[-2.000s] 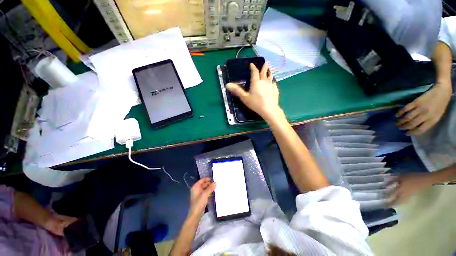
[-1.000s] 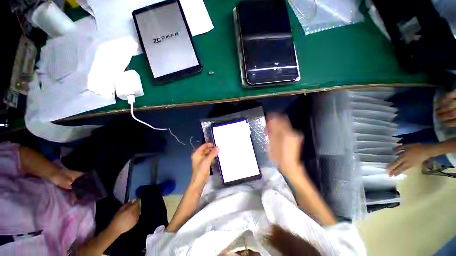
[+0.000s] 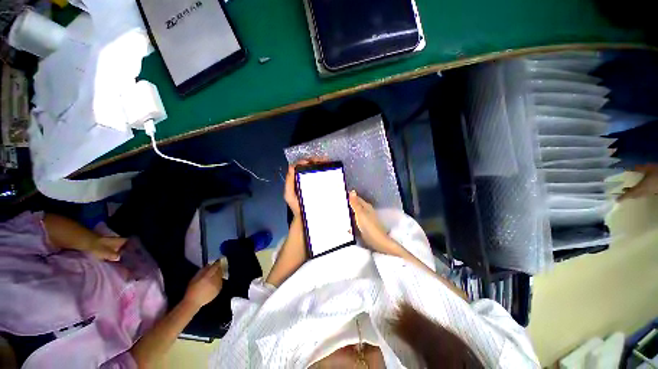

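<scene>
The tablet under test [image 3: 325, 210] lies face up over my lap with a bright white screen. My left hand [image 3: 292, 194] holds its left edge, with the fingers partly hidden behind it. My right hand [image 3: 366, 216] is at its right edge, with the thumb beside the screen and the other fingers hard to see. The silvery bubble wrap bag [image 3: 371, 153] lies on my lap under and beyond the tablet.
Stacked tablets [image 3: 366, 32] and a second tablet [image 3: 193, 39] with a logo lie on the green bench [image 3: 281, 85]. A white charger [image 3: 145, 105] hangs its cord over the edge. Upright bubble bags [image 3: 570, 144] stand at right. A person in pink [image 3: 108, 288] sits at left.
My right hand has come from the stacked tablets to the right edge of the lap tablet. My left hand has shifted up and behind its left edge. The view has tilted down.
</scene>
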